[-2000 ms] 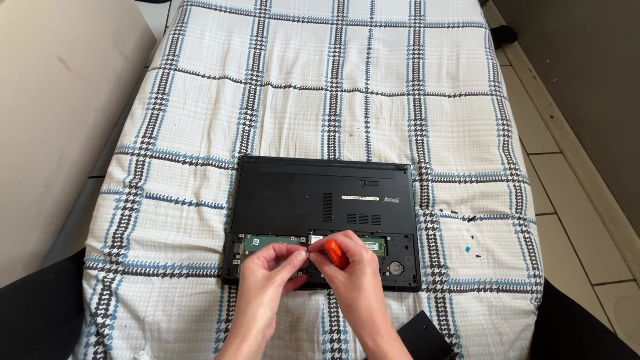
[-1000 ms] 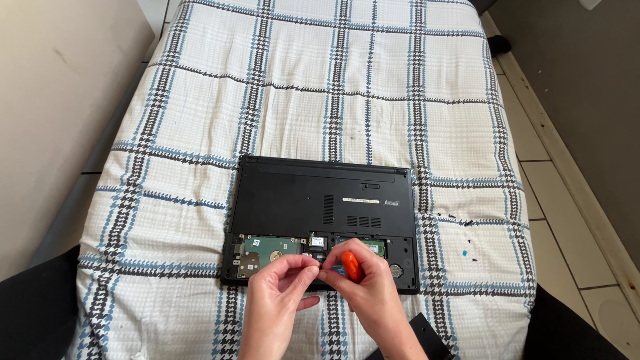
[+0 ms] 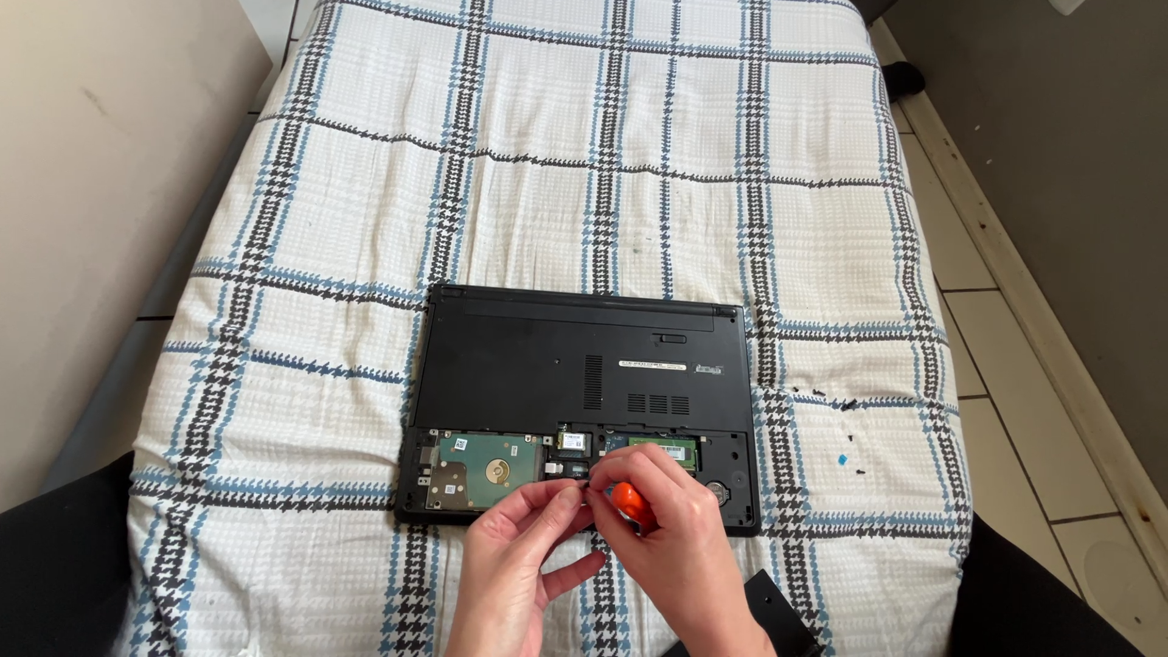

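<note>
A black laptop (image 3: 511,365) lies underside up, its lower bay uncovered. In the bay show a hard drive (image 3: 484,470) at left, a small wireless card (image 3: 572,443) in the middle, a green memory module (image 3: 671,449) and a coin cell (image 3: 718,494) at right. My right hand (image 3: 662,511) holds a screwdriver by its orange handle (image 3: 631,504); the shaft is hidden. My left hand (image 3: 538,525) has thumb and forefinger pinched at the right fingertips, over the laptop's front edge. A tiny dark thing shows between the fingertips, too small to name.
Several small dark screws (image 3: 850,404) and a blue bit (image 3: 842,459) lie on the plaid cloth (image 3: 830,274) right of the laptop. A black cover panel (image 3: 776,616) rests below, partly behind my right forearm. My legs flank the cloth, with tiled floor beyond its right side.
Both hands have moved slightly down and right from the bay since two seconds ago, showing the wireless card. They stay together at the fingertips, and the orange handle remains in my right hand.
</note>
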